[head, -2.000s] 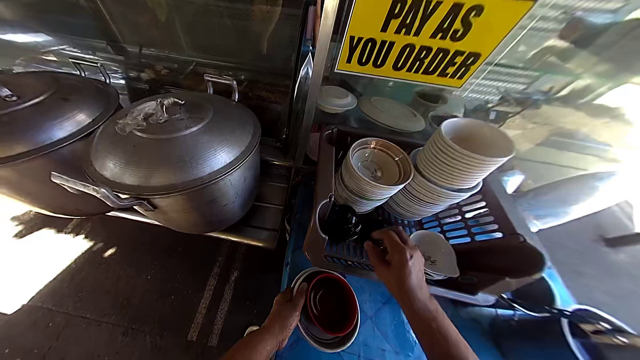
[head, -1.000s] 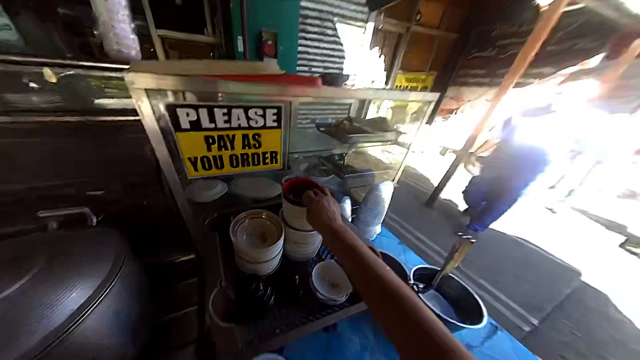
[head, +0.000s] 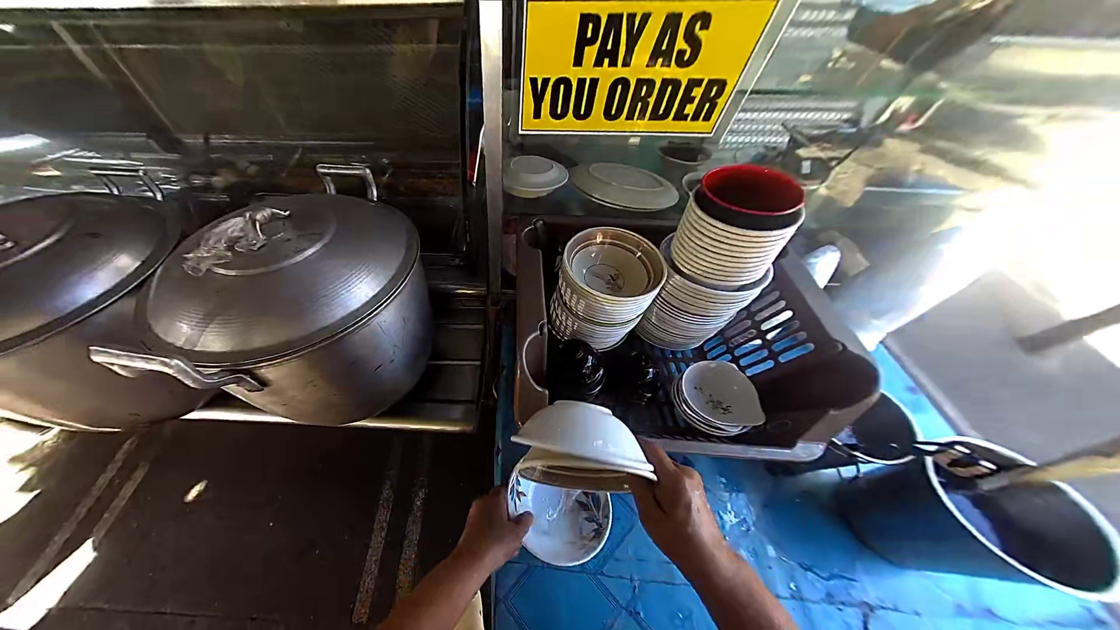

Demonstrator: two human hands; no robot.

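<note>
My left hand grips the rim of a white bowl with a leaf pattern, tilted so its inside shows. Just above it, my right hand holds nested white bowls turned bottom up, overlapping the first bowl's upper rim. Behind both hands, a dark plastic basket holds two tall stacks of bowls. A black bowl with a red inside tops the right stack; a patterned bowl tops the left stack. Small white dishes lie nested at the basket's front.
Two large lidded metal pots stand on a metal rack at left. At right are dark buckets beside the blue tabletop. A glass case with plates and a yellow sign stands behind the basket.
The red-lined bowl, held low by my left hand two seconds ago, now sits atop the right stack. My right hand has come back from that stack and now holds upturned bowls.
</note>
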